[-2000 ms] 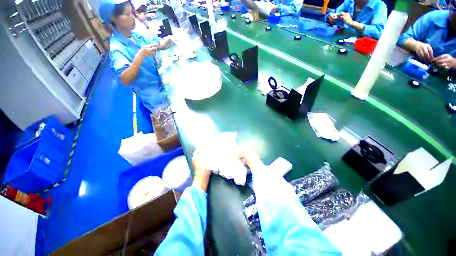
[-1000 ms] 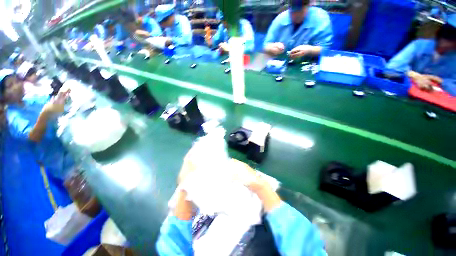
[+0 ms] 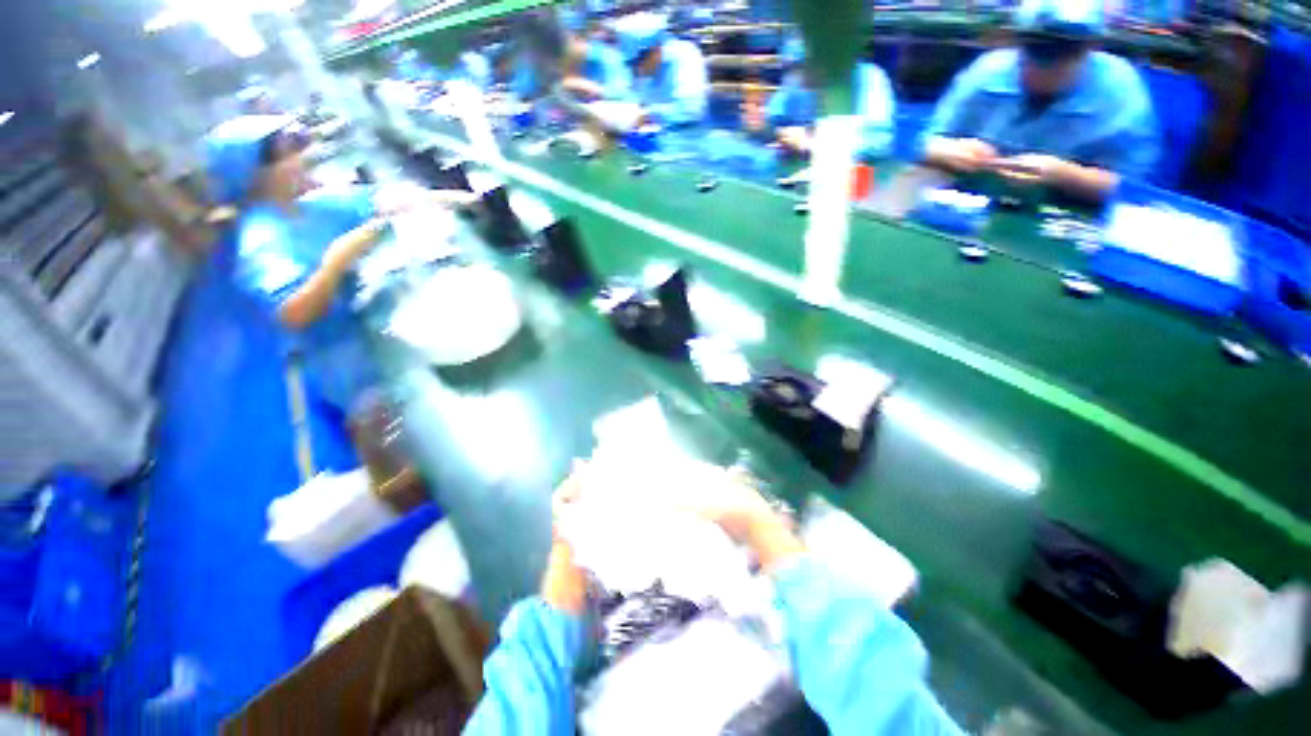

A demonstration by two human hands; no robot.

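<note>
A bright white bag or sheet stack (image 3: 654, 489) lies between my hands over the near bench; glare and blur hide its details. My left hand (image 3: 567, 535) is at its left edge and my right hand (image 3: 745, 515) is on its right side. The fingers of both hands are washed out, so their grip cannot be made out. Speckled black-and-silver bulk-packed parts (image 3: 643, 618) show below the hands, with a white packing sheet (image 3: 690, 683) nearer me.
Open black gift boxes (image 3: 808, 424) stand along the green bench (image 3: 920, 503). A white round stack (image 3: 457, 314) is further up on the left. An open carton (image 3: 360, 676) is at lower left. A white post (image 3: 827, 216) rises mid-bench. Workers sit opposite; one person (image 3: 295, 245) stands at left.
The view swung right, then partly back left. The hands stay around the white material, which was lifted and crumpled a second ago and now looks lower and flatter.
</note>
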